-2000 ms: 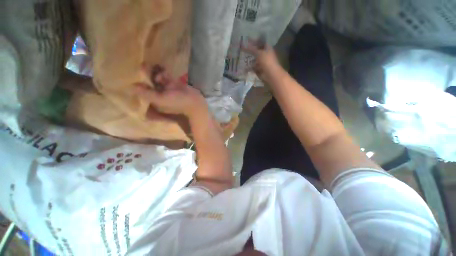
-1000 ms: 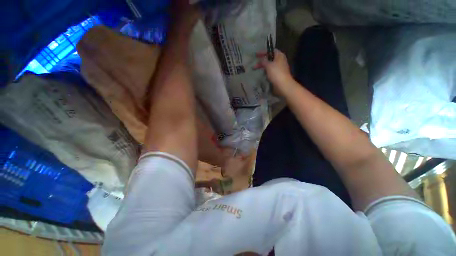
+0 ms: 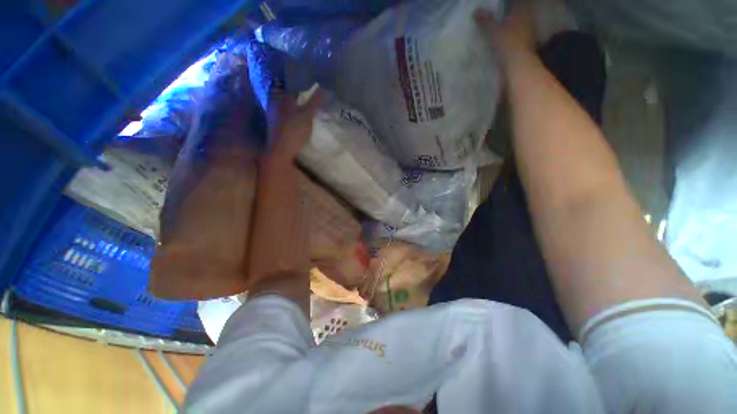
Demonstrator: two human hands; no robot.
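Note:
A white sack with dark red and black print (image 3: pixel 465 77) lies in front of me at the top centre. A slimmer white sack (image 3: pixel 360 162) lies slanted to its left. My left hand (image 3: pixel 291 121) is at the slim sack's upper end, its corner at my fingers; the hand is blurred. My right hand (image 3: pixel 509 32) is at the top, against the printed sack's right edge; its grip is unclear and no tool shows in it. Clear crumpled plastic (image 3: pixel 440 210) lies at the sacks' lower ends. A brown kraft sack (image 3: pixel 214 218) lies beside and under my left forearm.
A blue crate (image 3: pixel 48 73) fills the upper left, and a blue lattice part (image 3: pixel 89 259) shows lower left. Another kraft piece with a green mark (image 3: pixel 400 291) lies before my body. My dark-clad leg (image 3: pixel 501 234) is right of the sacks. Pale sacks (image 3: pixel 711 186) stand far right.
My right hand has moved up and right along the sack, and the dark tool seen in it is out of sight. My left hand has come lower into view. The blue crate fills more of the upper left.

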